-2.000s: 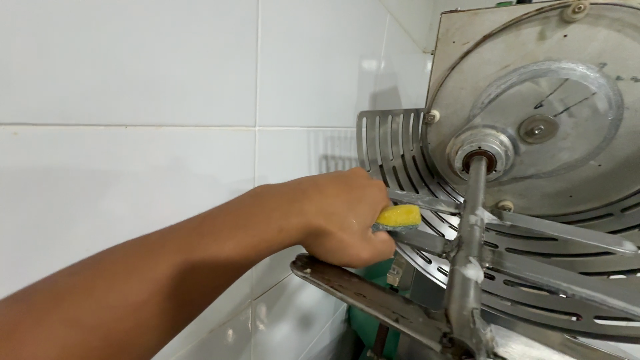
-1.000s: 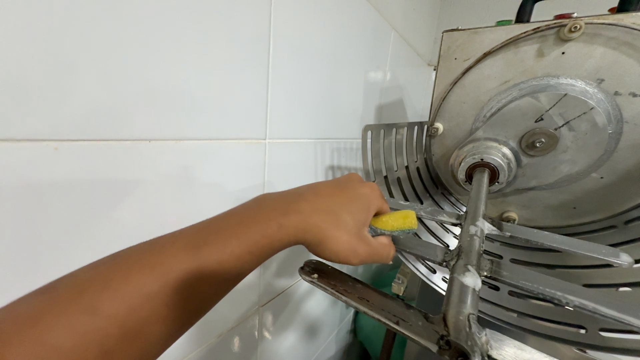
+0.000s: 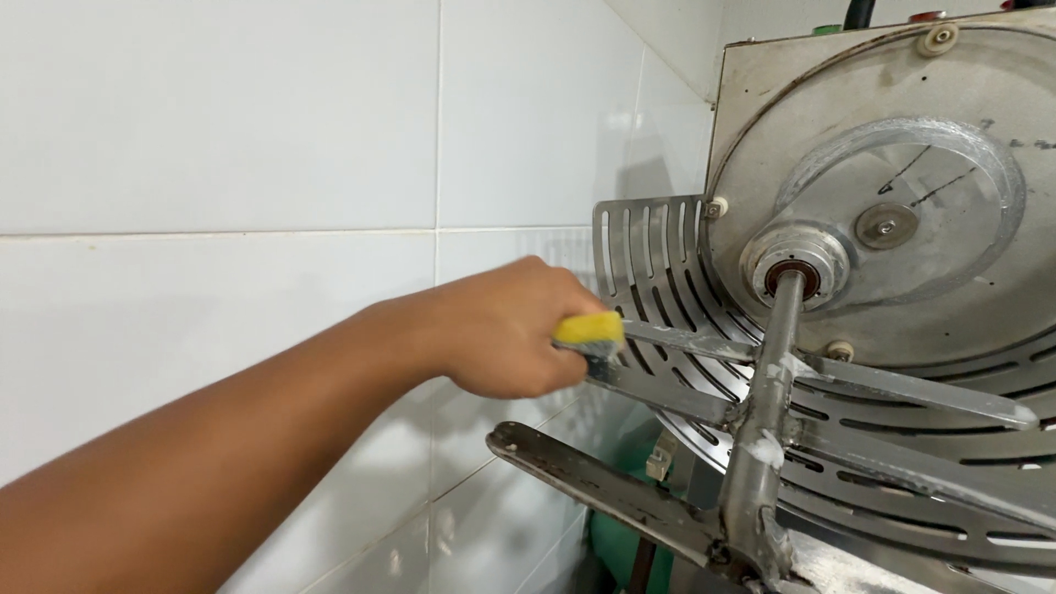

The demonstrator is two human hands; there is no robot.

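From the lower left my left hand [image 3: 520, 330] reaches in, closed around a yellow sponge [image 3: 590, 328] with a dark scouring side. The sponge is at the outer end of a flat metal mixer arm [image 3: 676, 392], whose tip the hand partly hides. This arm joins a central metal shaft [image 3: 763, 421] that bears white foam-like smears. Below the hand, another flat arm [image 3: 602, 478] with a rounded end sticks out to the left. My right hand is not in view.
A curved slotted metal guard [image 3: 660, 272] surrounds the shaft's arms. Behind it stands the machine's metal housing [image 3: 924, 91] with a round plate. A white tiled wall [image 3: 247, 124] lies close on the left. Something green [image 3: 627, 536] shows below the guard.
My left hand keeps hold of the sponge and stays near the same arm's outer end. The view has shifted slightly.
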